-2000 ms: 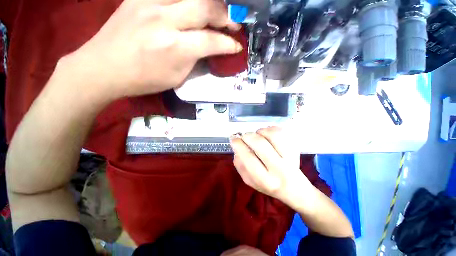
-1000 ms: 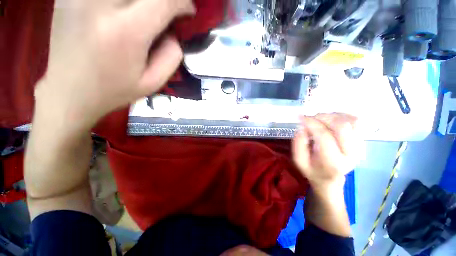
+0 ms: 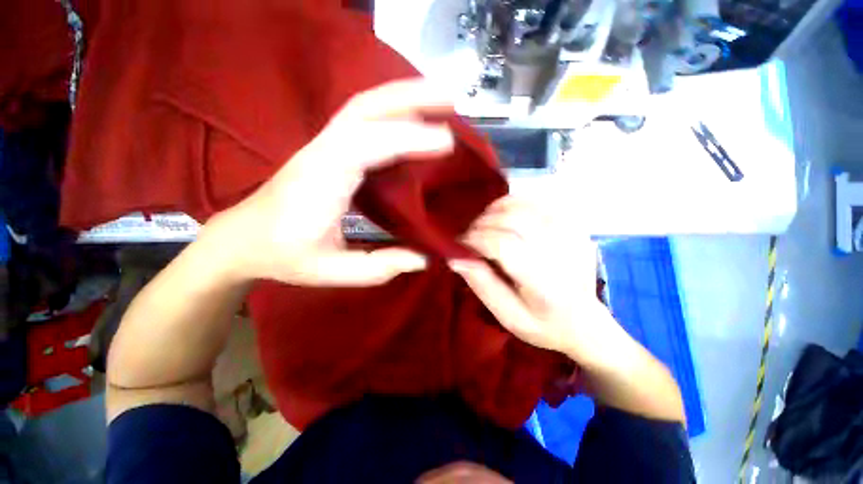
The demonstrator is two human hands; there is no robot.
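A large rust-red garment (image 3: 237, 104) spreads over the left of the white sewing table and down onto my lap. Its tube-shaped opening (image 3: 445, 194) with a dark hollow is held up in front of the machine. My left hand (image 3: 326, 203) is around the left side of the opening, its thumb at the lower rim and its fingers at the upper rim. My right hand (image 3: 530, 274) pinches the lower right rim, close to my left thumb. The overlock machine's needle area (image 3: 501, 47) is behind the opening, with no cloth visible under the foot.
Black thread snips (image 3: 717, 151) lie on the white table (image 3: 681, 203) at right. A blue bin (image 3: 653, 312) stands right of my lap. A red crate (image 3: 61, 350) is at lower left. A black bundle (image 3: 818, 416) lies on the floor at far right.
The red cloth at left has moved right across the table and ruler. My left hand has come down from the machine and my right hand has moved left; both now hold the tube opening.
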